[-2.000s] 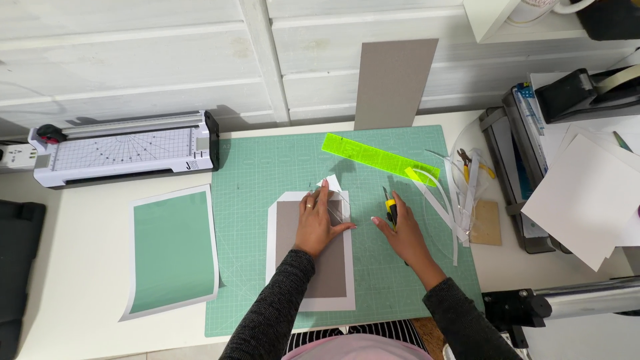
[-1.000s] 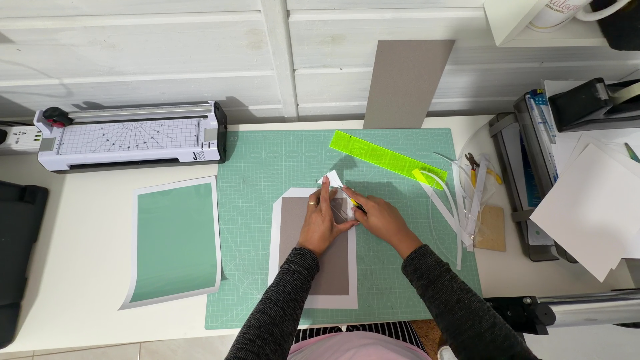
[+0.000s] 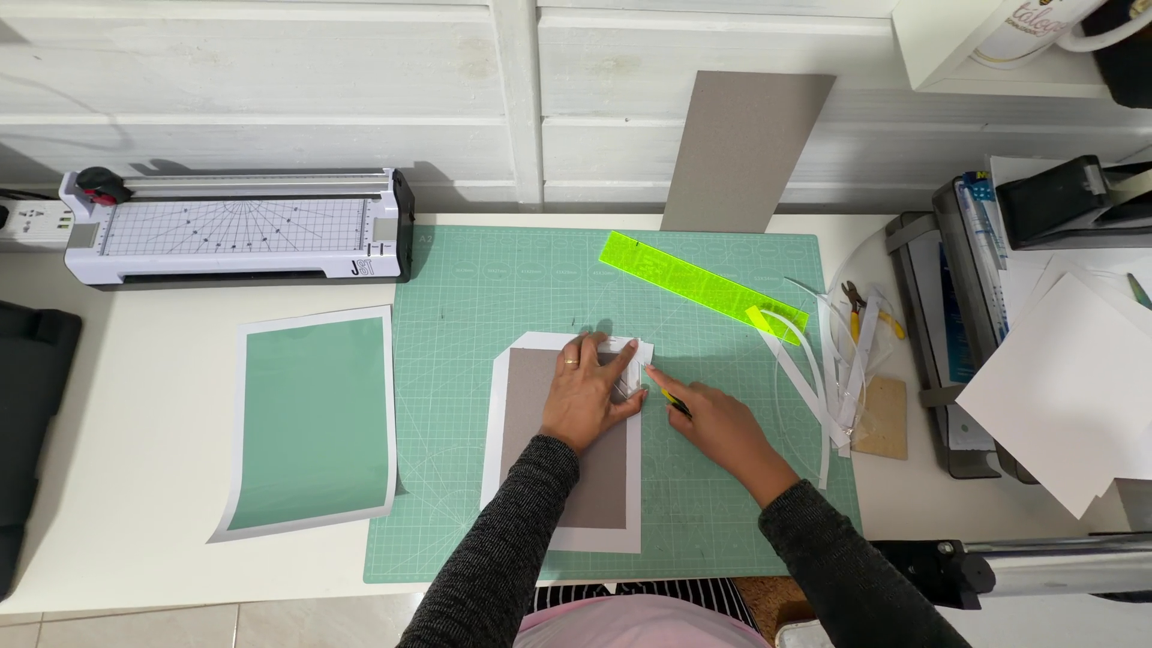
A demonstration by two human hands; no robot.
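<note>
A grey board (image 3: pixel 592 486) lies on white paper (image 3: pixel 565 538) over the green cutting mat (image 3: pixel 720 504); the paper's top left corner is cut slanted. My left hand (image 3: pixel 589 391) presses a clear plastic template (image 3: pixel 628 382) on the board's top right corner, fingers spread. In my right hand (image 3: pixel 720 425) is a yellow and black craft knife (image 3: pixel 675 401), its tip by the template's right edge, index finger stretched along it. The blade is too small to make out. A fluorescent green ruler (image 3: pixel 702 286) rests above, at a slant.
A paper trimmer (image 3: pixel 243 236) stands at the back left, above a green sheet with a white border (image 3: pixel 313 423). Grey board (image 3: pixel 749 148) leans on the wall. Paper strips (image 3: pixel 796 382), pliers (image 3: pixel 853 310) and a tan piece (image 3: pixel 882 418) lie right, beside document trays (image 3: pixel 945 360).
My right hand first came from the right to the template with the knife, and has since moved down along its right side. My left hand stays on the template.
</note>
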